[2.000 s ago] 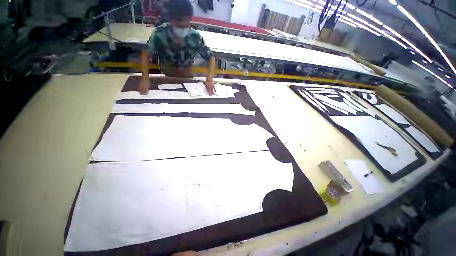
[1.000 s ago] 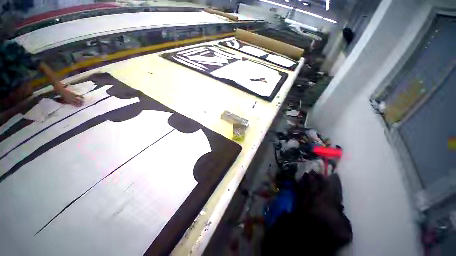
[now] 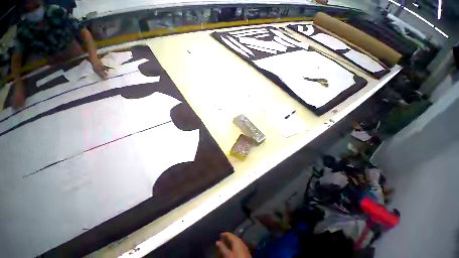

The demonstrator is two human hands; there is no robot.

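Large white paper body patterns point(image 3: 116, 136) lie flat on dark fabric point(image 3: 196, 186) at the left, with narrow strips beyond them. A thin red line shows along the gap between the large panels. My right hand point(image 3: 232, 246) is small and cut off at the bottom edge, beside the table. Its fingers are slightly apart and it appears empty; most of it is hidden. It is away from the paper. My left hand is not in view.
A metal block point(image 3: 249, 129) touches a yellow and dark box point(image 3: 241, 147) on the table point(image 3: 201, 70). A pen point(image 3: 290, 115) and white slip lie nearby. Scissors point(image 3: 317, 80) lie on another layout. A kraft roll point(image 3: 357, 38), floor scraps and another person point(image 3: 48, 35) also show.
The view has swung right, then partly back left. My right hand has come into view at the bottom since the last earlier frame. The other person is again more visible at the left.
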